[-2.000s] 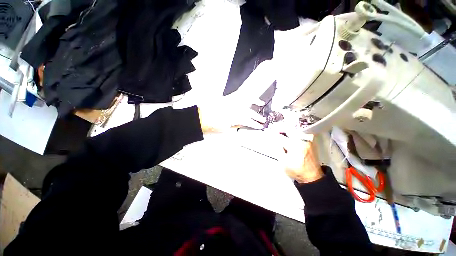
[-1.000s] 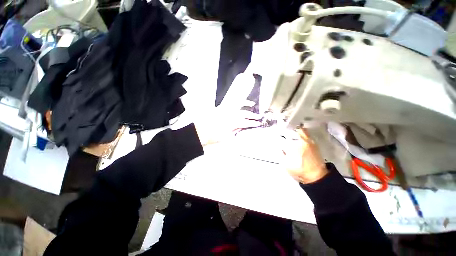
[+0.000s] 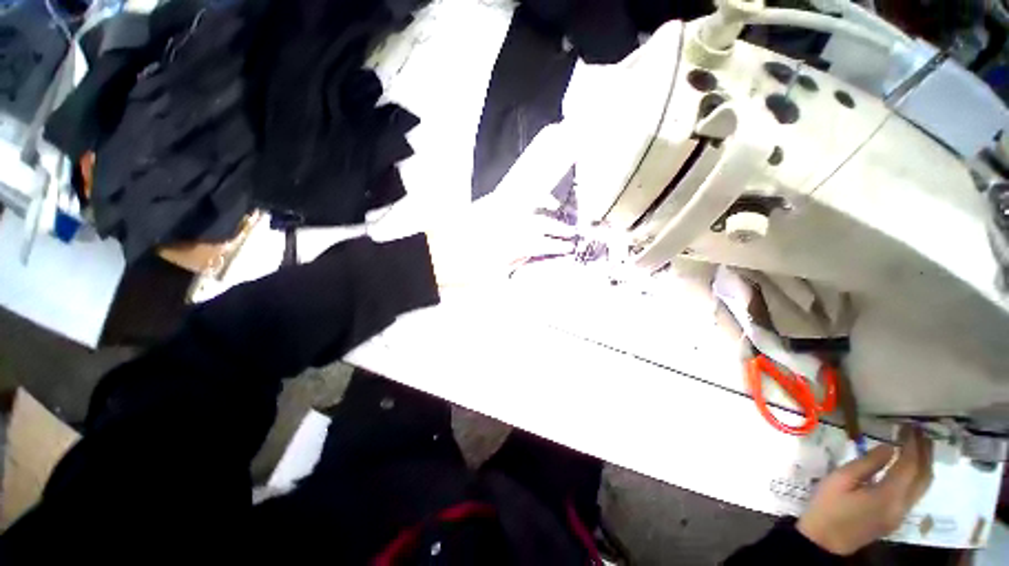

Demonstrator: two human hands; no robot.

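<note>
The off-white sewing machine (image 3: 841, 210) stands on the right, its needle area (image 3: 603, 245) glaring under the light. A small purplish-dark piece of cloth (image 3: 564, 197) shows beside the needle area. My left hand (image 3: 487, 252) lies just left of the needle, washed out by the glare; its fingers cannot be made out clearly. My right hand (image 3: 874, 492) is at the right end of the machine base, near the table's front edge, its fingertips raised to the handwheel end. Whether it grips anything cannot be told.
A stack of black cut pieces (image 3: 321, 122) lies left of the machine. More black cloth (image 3: 520, 100) lies at the far side. Orange-handled scissors (image 3: 783, 396) and grey-beige scraps (image 3: 791, 304) lie under the arm. The white table (image 3: 531, 387) has its front edge before my lap.
My right hand has left the needle area and moved right to the machine's end. My left hand stays beside the needle. The view has shifted.
</note>
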